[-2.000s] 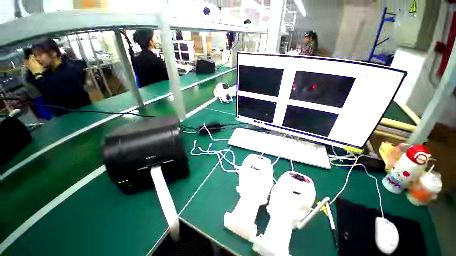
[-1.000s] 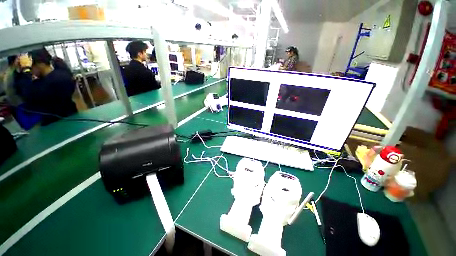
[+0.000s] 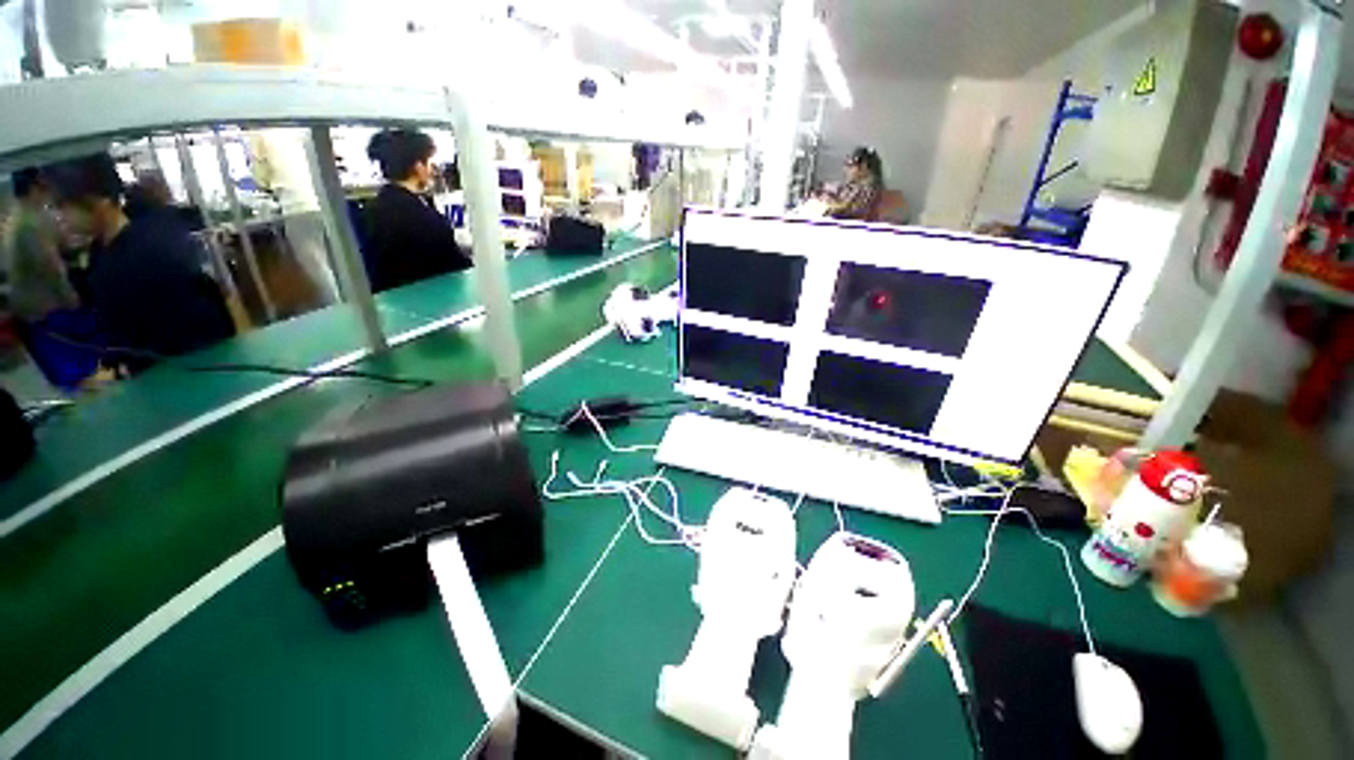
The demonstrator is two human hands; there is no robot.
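Observation:
Two white security cameras stand side by side on the green bench, a left one (image 3: pixel 738 594) and a right one (image 3: pixel 842 624). A thin white antenna (image 3: pixel 910 649) sticks out beside the right one. The monitor (image 3: pixel 1039 334) behind them shows four dark panes, with a red spot in the upper right pane. The white keyboard (image 3: pixel 802 465) lies below it. The white mouse (image 3: pixel 1108 701) rests on the black mouse pad (image 3: pixel 1025 686). Neither of my hands is in the picture.
A black label printer (image 3: pixel 413 483) stands at left with a white label strip (image 3: pixel 472 624) hanging out. White cables (image 3: pixel 639 505) lie left of the cameras. A red-topped bottle (image 3: pixel 1143 520) and an orange and white cup (image 3: pixel 1200 572) stand at right. People are across the line.
The view has shifted, so the bench things sit further left than two seconds ago. One of the two red spots on the monitor has gone. A person at far left has lowered their hands from the head.

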